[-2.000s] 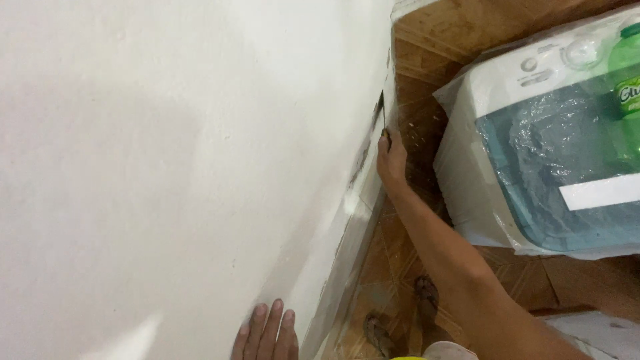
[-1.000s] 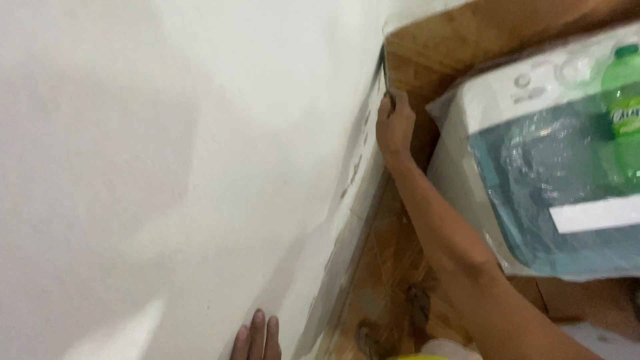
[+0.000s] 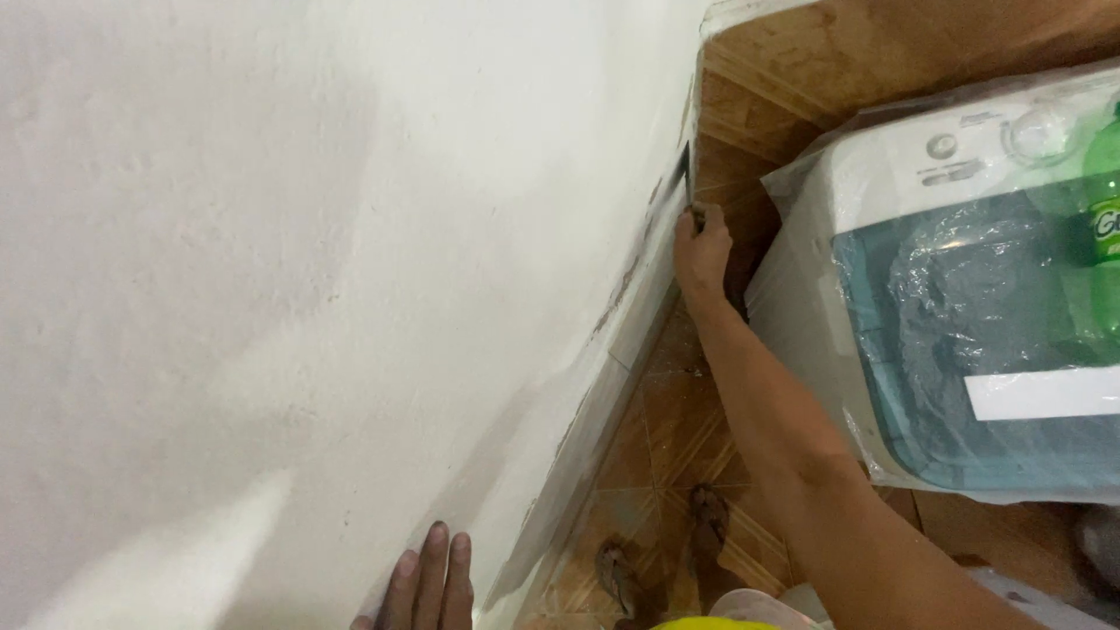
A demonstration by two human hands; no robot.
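My right hand (image 3: 703, 254) grips a thin dark scraper-like blade (image 3: 686, 173), its tip against the white wall (image 3: 350, 262) just above the baseboard tiles (image 3: 604, 394). A rough, chipped line (image 3: 626, 284) runs along the wall over the top edge of these tiles. Most of the tool's handle is hidden in my fist, so its exact kind cannot be told. Low in the view, my left hand (image 3: 427, 582) rests on the wall, fingers apart and holding nothing; its palm is partly cut off by the frame's lower edge.
A plastic-covered washing machine (image 3: 805, 254) stands at the right, with a green bottle (image 3: 1104, 227) and a white strip (image 3: 1041, 394) on its lid. My feet in sandals (image 3: 707, 516) stand on the brown tiled floor (image 3: 682, 420). The wall's corner (image 3: 713, 22) lies at the top.
Over the last second my right hand has come back along the wall, away from the corner, with the blade still in it. My left hand stays on the wall.
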